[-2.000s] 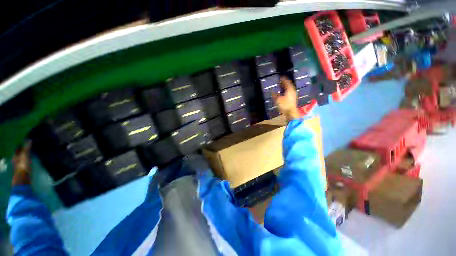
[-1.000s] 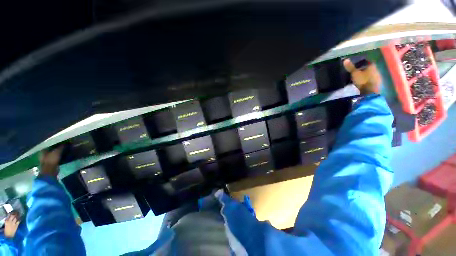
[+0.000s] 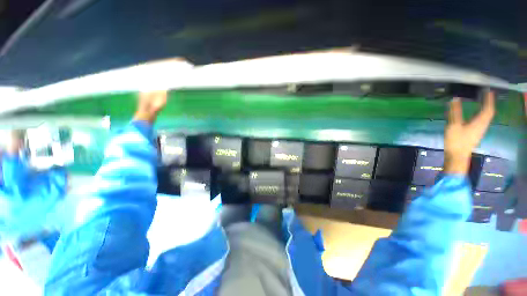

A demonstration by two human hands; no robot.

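Black boxes with pale lettering [image 3: 353, 162] stand in two rows along the front of the green bench [image 3: 242, 110], with plain dark ones between them. Another row of black boxes [image 3: 425, 88] shows partly at the back, beneath the white shelf edge. My right hand [image 3: 467, 133] reaches over the bench with fingers spread, its fingertips at the right part of that back row; contact is unclear. My left hand [image 3: 151, 105] reaches to the shelf edge at the left; its fingertips are blurred and hard to make out.
The white shelf edge [image 3: 323, 66] crosses above the bench. An open brown carton [image 3: 341, 234] is at the front edge by my body. Another worker's blue sleeve [image 3: 29, 188] and white items [image 3: 49, 144] are at the left. A red object [image 3: 515, 287] shows at lower right.
One row of boxes has moved back, opening a green strip before the front rows. Both hands have moved back across the bench with it. The view has turned left.
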